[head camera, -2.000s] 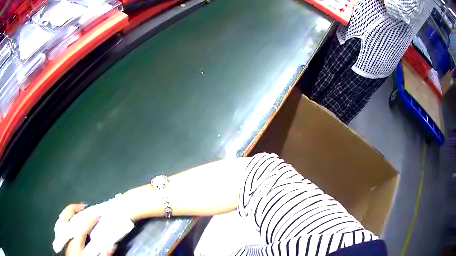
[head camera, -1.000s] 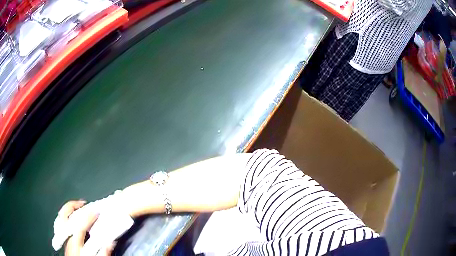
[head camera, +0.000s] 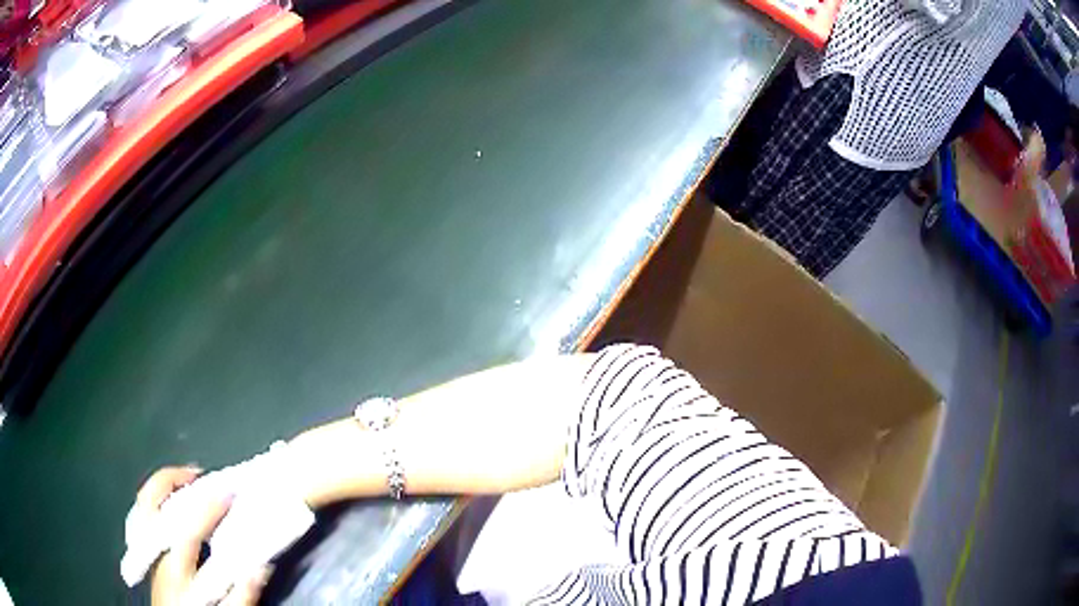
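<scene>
My right hand (head camera: 195, 533) is at the lower left over the green bench top (head camera: 355, 249), close to its metal edge. It seems to wear a white glove with bare fingertips showing. The fingers are curled round a flat, matte white item (head camera: 266, 533), perhaps a sleeve or sheet. Glare blends glove and item, so the exact grip is unclear. A bracelet (head camera: 395, 471) and a round watch-like piece (head camera: 376, 413) are on the wrist. My left hand cannot be made out.
Orange-red trays (head camera: 178, 101) holding clear-wrapped items line the upper left. Another orange-red tray (head camera: 809, 17) is at the far end. An open brown carton (head camera: 805, 355) stands beside the bench. A person (head camera: 887, 95) stands beyond it. A blue trolley (head camera: 992, 260) is at the right.
My right arm and hand have shifted very slightly upward in view, still holding the white item. Red items and a blurred hand have appeared over the trolley at the right.
</scene>
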